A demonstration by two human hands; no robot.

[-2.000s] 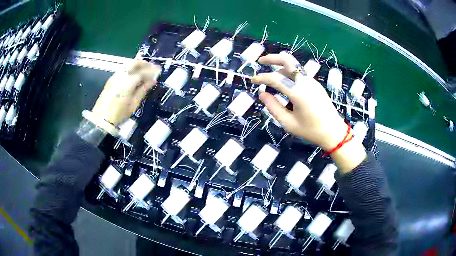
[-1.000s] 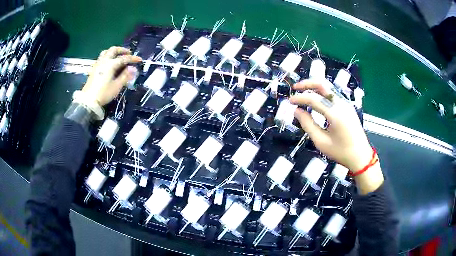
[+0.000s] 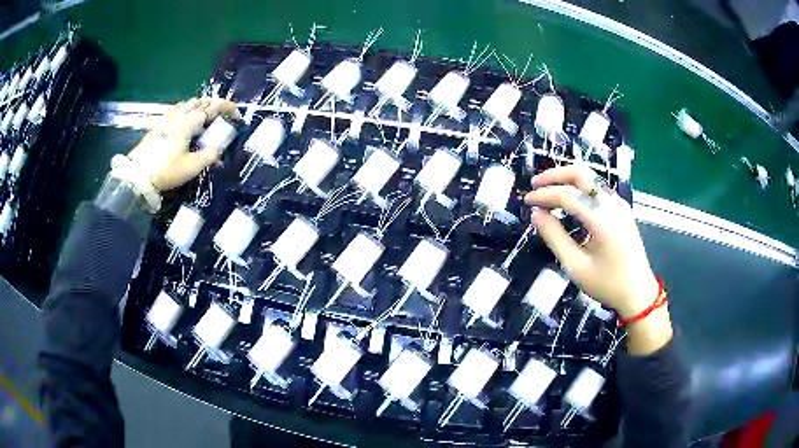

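A black blister tray (image 3: 350, 302) lies in front of me, holding rows of white wired units (image 3: 424, 264) with thin pale wires and stems. My left hand (image 3: 180, 147) is at the tray's upper left, with fingers curled round a white unit (image 3: 219, 133) in the second row. My right hand (image 3: 589, 229) is over the right part of the second row, palm down and fingers bent. Its fingertips are just right of a unit (image 3: 495, 190). Whether the right fingers hold anything is hidden.
A green conveyor belt (image 3: 666, 92) runs beyond the tray, with loose units (image 3: 689, 124) at the right. A pale rail (image 3: 710, 229) borders it. A filled tray stack (image 3: 74, 114) stands at far left. Something red (image 3: 752, 432) shows at the lower right. A dark shape is at the upper right edge.
The tray has shifted left in view. My right hand has moved rightward along the second row, uncovering units. My left hand has moved from the tray's upper edge onto the leftmost unit of that row.
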